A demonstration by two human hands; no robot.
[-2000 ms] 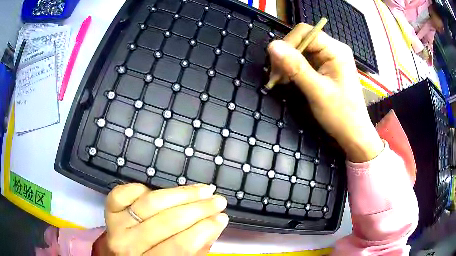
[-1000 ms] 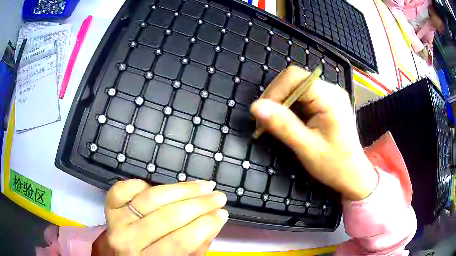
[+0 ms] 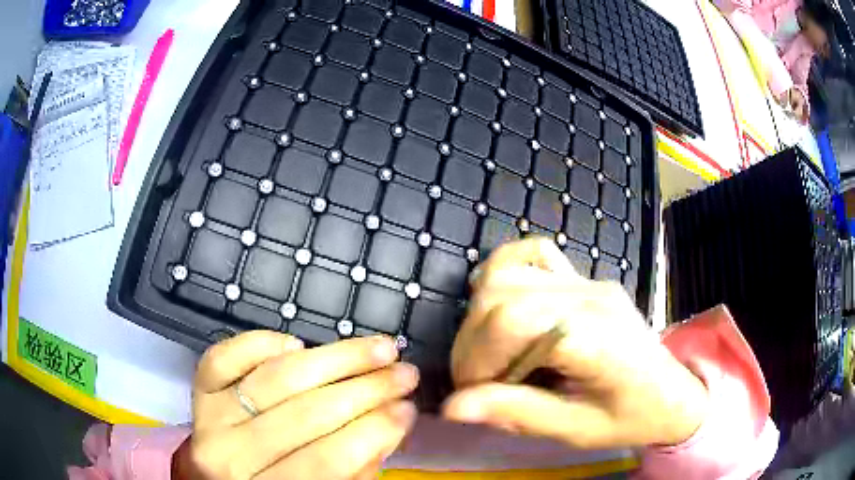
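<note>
A black blister tray point(image 3: 323, 236) lies slanted in front of me, with small silvery metal parts point(image 3: 304, 256) at the grid crossings. My left hand point(image 3: 305, 403), with a ring, lies over the tray's near rim. Its fingers are close together; its thumb is hidden, so I cannot tell whether it grips the rim. My right hand point(image 3: 562, 352) is over the near right part of the tray, holding the brass-coloured tweezers point(image 3: 536, 354). The tweezers' tips are not clearly seen, and the hand hides some parts below it.
A tray stack point(image 3: 741, 281) stands at right, another black tray point(image 3: 623, 61) lies at upper right. Record sheets point(image 3: 73, 159) and a pink marker point(image 3: 142, 108) lie at left. A blue bin point(image 3: 92, 17) of loose parts is upper left. Another person's pink sleeve point(image 3: 783, 42) shows upper right.
My right hand has moved down and toward me from the tray's upper right, uncovering parts there, and has turned with the tweezers. My left hand has stayed at the near rim. The tray has shifted slightly.
</note>
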